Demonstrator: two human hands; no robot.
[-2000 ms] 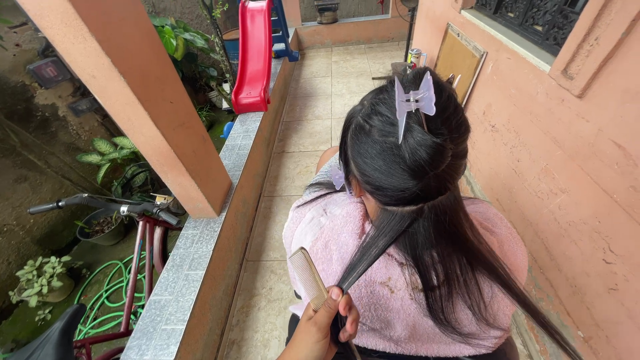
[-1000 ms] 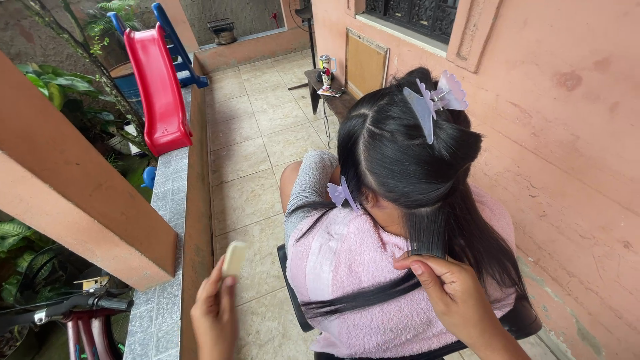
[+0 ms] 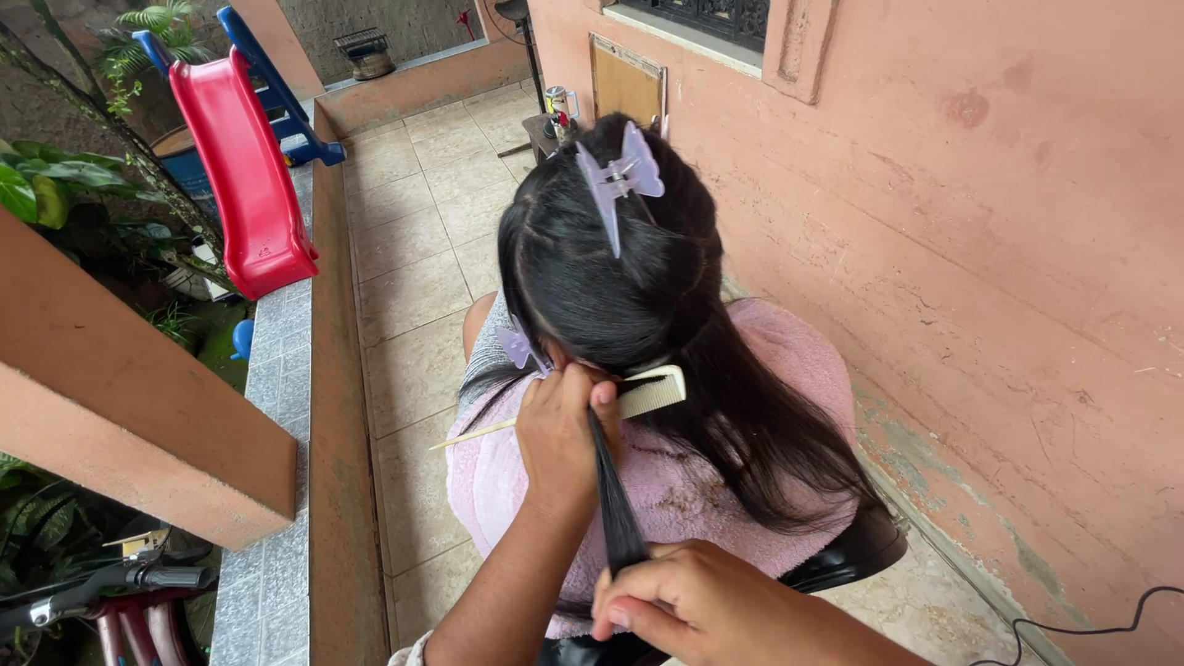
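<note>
A seated person with dark hair [image 3: 601,287] has their back to me and a pink towel [image 3: 592,592] over the shoulders. My left hand [image 3: 566,435], close to the nape, grips a section of hair and a cream rat-tail comb [image 3: 655,396], whose tail points left. Lower down, my right hand [image 3: 684,592] is closed around the same strand [image 3: 615,509], which runs between both hands. One lilac butterfly claw clip [image 3: 618,180] holds hair on top of the head; another lilac clip [image 3: 520,344] sits by the left ear. Loose hair hangs at the right.
An orange wall [image 3: 999,277] rises on the right, and a pillar [image 3: 139,398] stands on the tiled ledge [image 3: 268,573] at left. A red slide [image 3: 245,176] rests at that ledge. Bicycle handlebars [image 3: 111,583] are lower left. A black cable [image 3: 1078,631] lies lower right.
My left hand has come in from the left to the nape, with the comb now across the hair. My right hand has moved down from the nape along the strand.
</note>
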